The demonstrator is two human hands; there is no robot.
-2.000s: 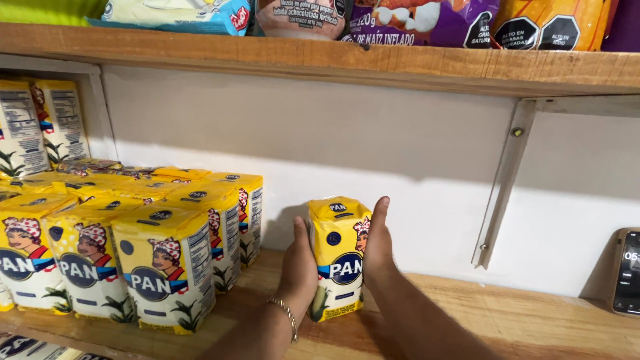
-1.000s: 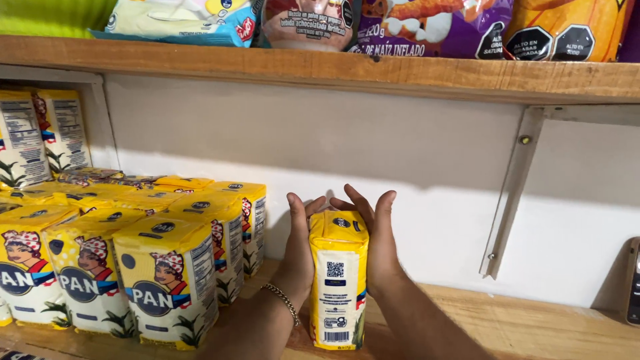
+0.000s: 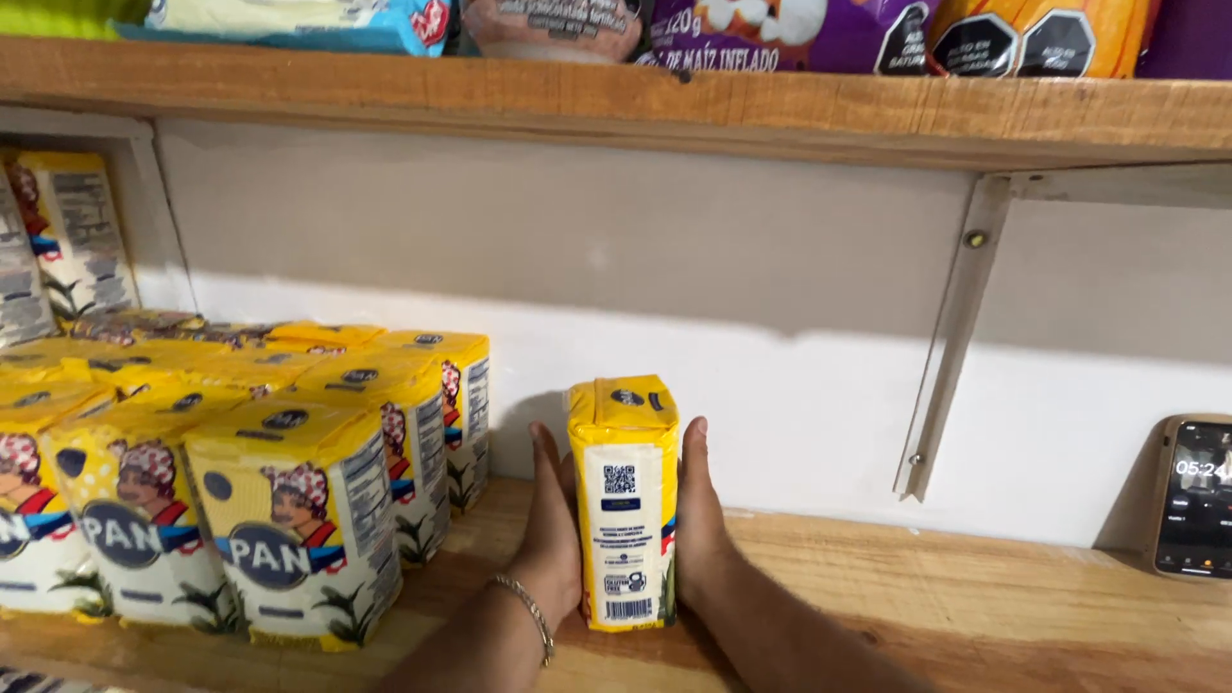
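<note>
A yellow and white P.A.N. corn flour package (image 3: 628,520) stands upright on the wooden shelf, its narrow side with a printed code toward me. My left hand (image 3: 551,525) presses flat on its left side, a chain bracelet on the wrist. Against the opposite side lies my right hand (image 3: 705,520), thumb up. Most of the fingers are hidden behind the package. To the left stand rows of matching packages (image 3: 289,520), their front panels facing me.
An upper wooden shelf (image 3: 616,106) holds snack bags (image 3: 751,34) above my hands. A metal bracket (image 3: 953,337) runs down the white wall. At the far right, a phone (image 3: 1193,500) leans against the wall. More packages (image 3: 82,231) stand higher at the back left.
Between two seconds and one second ago, the package turned from its front panel to its narrow coded side. My hands, higher around its top one second ago, now hold its sides lower down.
</note>
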